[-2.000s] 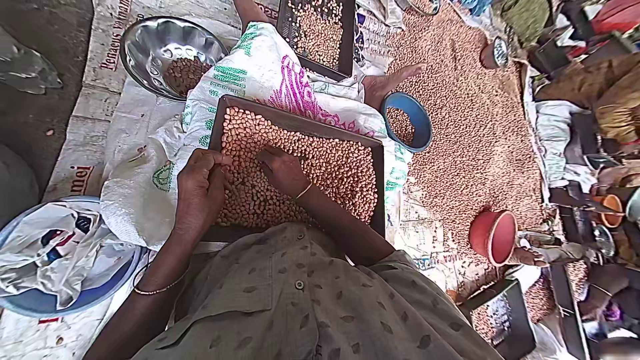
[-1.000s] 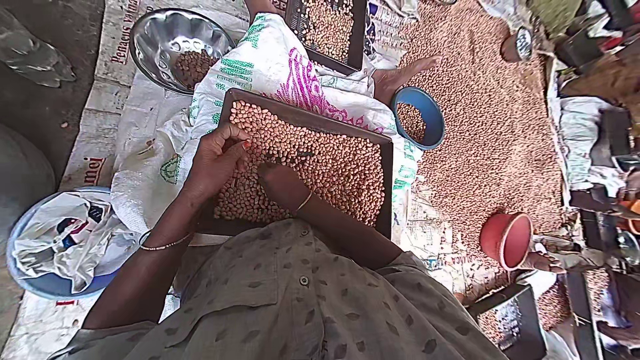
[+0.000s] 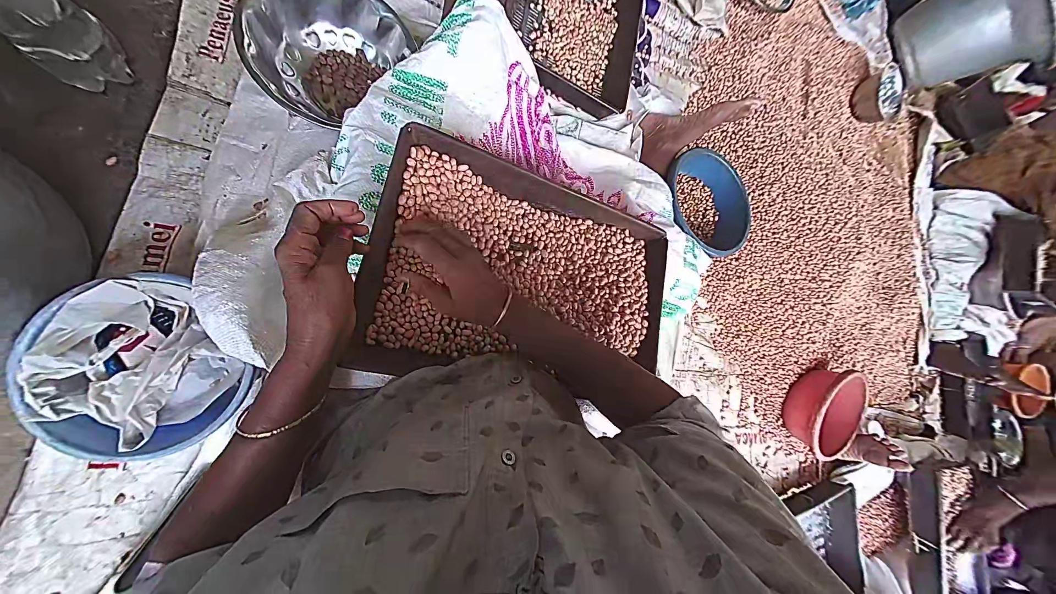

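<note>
A dark rectangular tray (image 3: 536, 177) of shelled peanuts (image 3: 577, 272) rests before my body on a printed white woven sack (image 3: 462, 91). My right hand (image 3: 454, 276) lies on the peanuts in the left part of the tray, fingers spread and pointing left; whether it holds any cannot be told. My left hand (image 3: 322, 256) is raised at the tray's left rim, its fingers curled and fingertips near one another. Something small and reddish shows near those fingertips, too blurred to name. A steel bowl (image 3: 280, 49) with darker nuts stands beyond my left hand.
A blue basin (image 3: 41, 421) holding plastic bags is at the left. Right of the tray are a blue bucket (image 3: 730, 202) with peanuts, a bare foot and a large spread of peanuts (image 3: 817, 206). A red bucket (image 3: 825, 412) and co-workers' hands are farther right. Another tray (image 3: 594, 99) lies ahead.
My left hand has moved left, from over the peanuts to the tray's left rim. My right hand has shifted left across the peanuts, its fingers now spread.
</note>
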